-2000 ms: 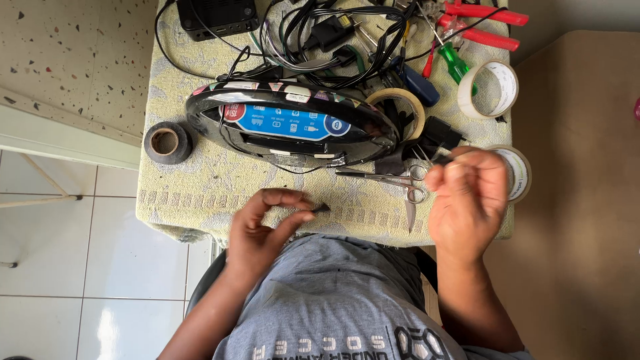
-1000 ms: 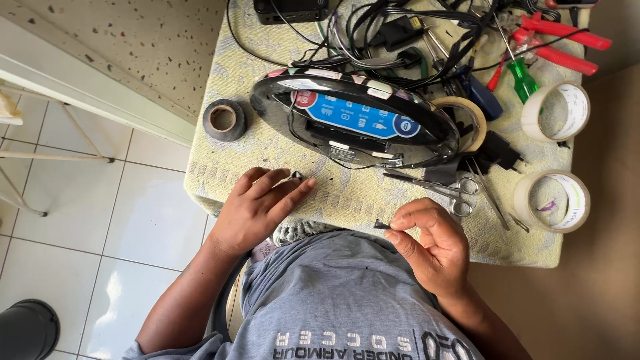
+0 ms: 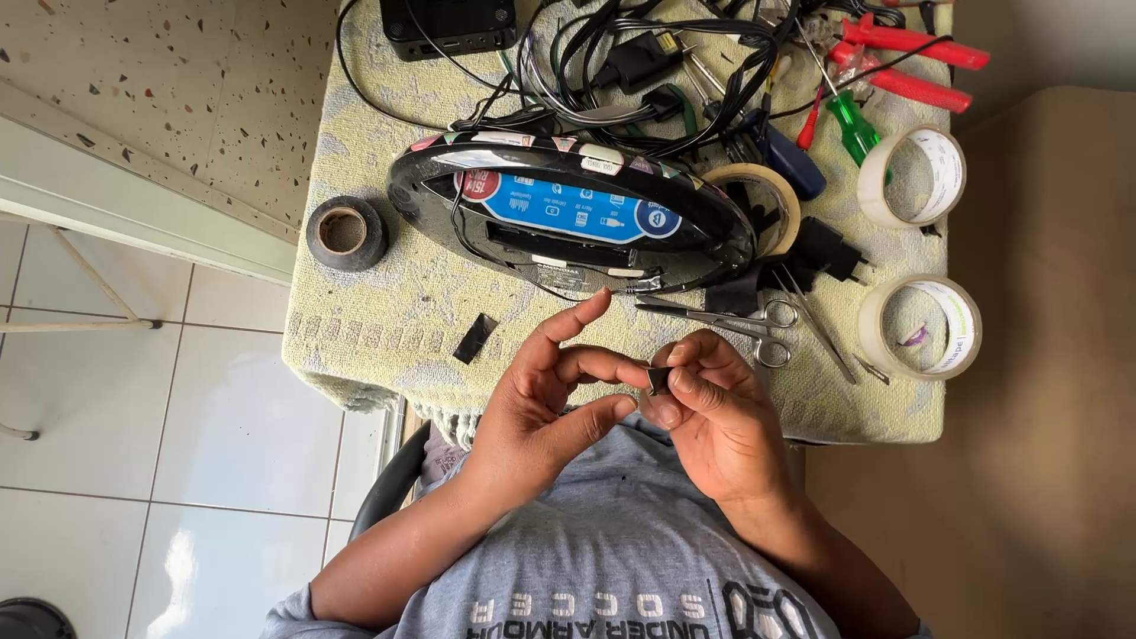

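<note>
My right hand (image 3: 719, 408) pinches a small piece of black tape (image 3: 658, 380) between thumb and fingers. The index fingertip of my left hand (image 3: 555, 399) touches that piece; its thumb stands apart, and I cannot tell whether it sticks to the finger. Another black tape strip (image 3: 475, 338) lies on the cloth left of my hands. Beyond them stands a black oval portable speaker (image 3: 572, 213) with a blue label and a thin black wire along its near side. Metal scissors (image 3: 719, 321) and tweezers (image 3: 821, 333) lie just beyond my right hand.
A roll of black tape (image 3: 346, 233) sits at the left on the cloth-covered table (image 3: 390, 346). Clear tape rolls (image 3: 920, 327) and a masking tape roll (image 3: 781, 200) are at the right. Tangled cables, a black adapter (image 3: 830, 248), screwdrivers (image 3: 790, 160) and red-handled pliers (image 3: 914, 67) lie behind.
My hands have come together from apart. One second ago my left hand was over the cloth at the left, where the tape strip now shows. The view has shifted.
</note>
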